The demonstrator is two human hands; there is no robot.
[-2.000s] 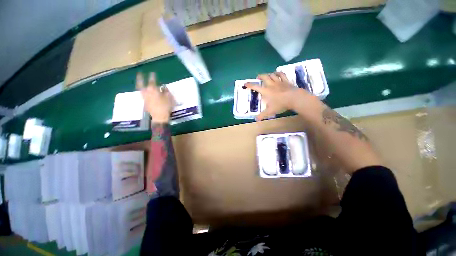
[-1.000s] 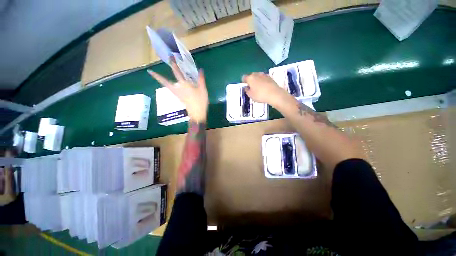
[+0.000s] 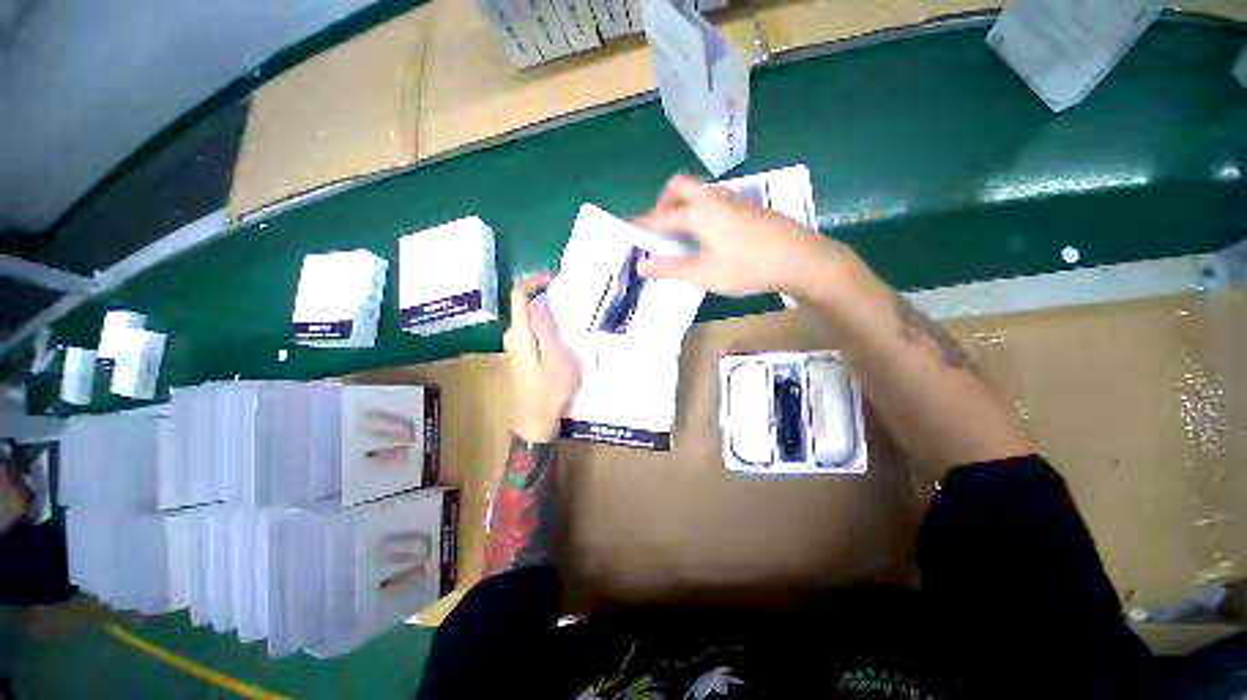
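Observation:
My left hand (image 3: 544, 358) holds a white printed cover (image 3: 622, 397) with a black end band, tilted above the bench. A white tray (image 3: 611, 280) with a dark centre is over the cover, and my right hand (image 3: 718, 235) grips its upper right side. My right fingertips are slightly blurred. A second white tray (image 3: 793, 412), with pale rounded pieces around a black bundle, lies on the cardboard. A third tray (image 3: 789, 196) lies on the green belt, partly hidden behind my right hand and forearm.
Closed white boxes (image 3: 447, 275) stand on the green belt (image 3: 944, 151) at left. Dense stacks of white covers (image 3: 397, 445) are at lower left. Folded cards (image 3: 700, 89) stand at the belt's far side. A person's dark sleeve (image 3: 30, 554) shows at the left edge.
My left hand has taken the folded cover from the belt's far side and brought it nearer. My right hand has lifted the middle tray off the belt to the cover.

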